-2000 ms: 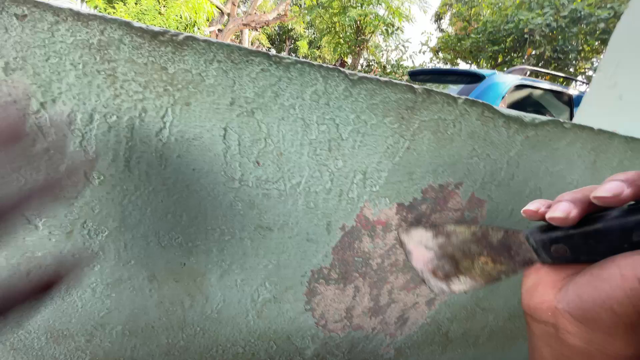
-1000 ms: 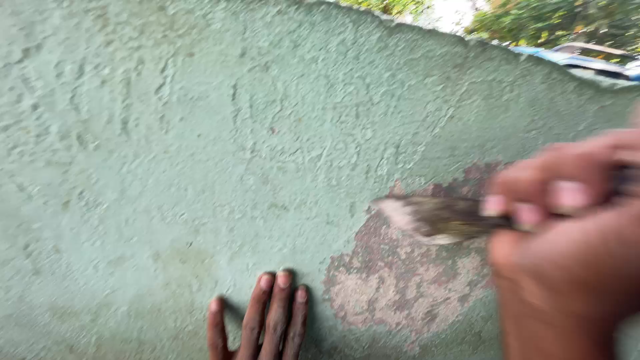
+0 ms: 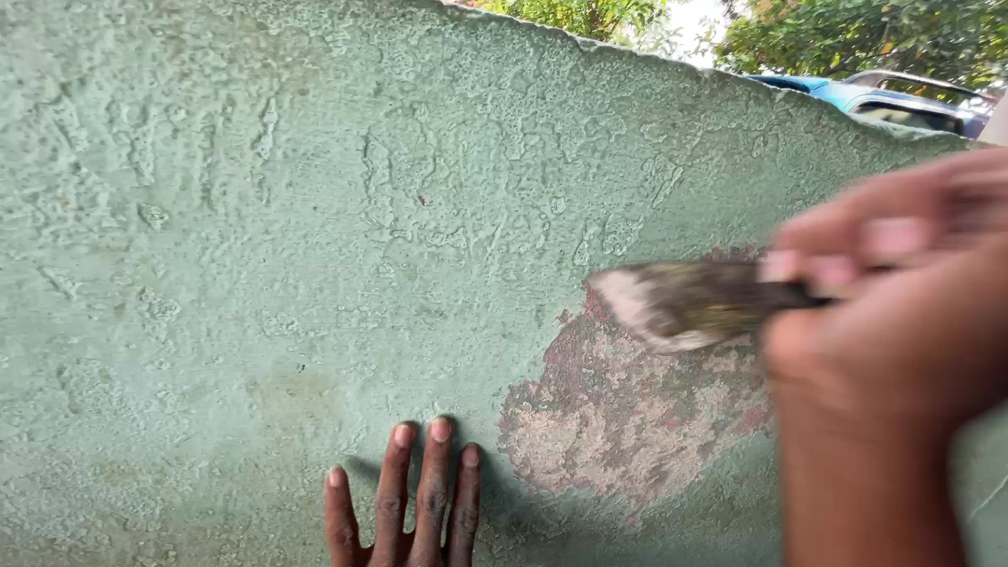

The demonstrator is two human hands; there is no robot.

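Observation:
My right hand (image 3: 890, 315), blurred at the right, is closed round the handle of a putty knife (image 3: 685, 303); the fingers mostly hide the handle. Its worn, stained blade points left, with the tip at the upper left edge of a bare patch (image 3: 622, 425) on a green painted wall (image 3: 315, 236). The patch is rough, pinkish grey with reddish edges. My left hand (image 3: 417, 496) rests on the wall at the bottom, left of the patch, fingers spread and pointing up, holding nothing.
Bumpy, blistered paint covers the wall. Its uneven top edge slopes down to the right. Beyond it are a blue vehicle (image 3: 890, 98) and green trees (image 3: 858, 39).
My left hand, a blur at the left edge two seconds ago, is now on the wall near the patch. The blade has moved to the patch's upper left edge. The view has shifted.

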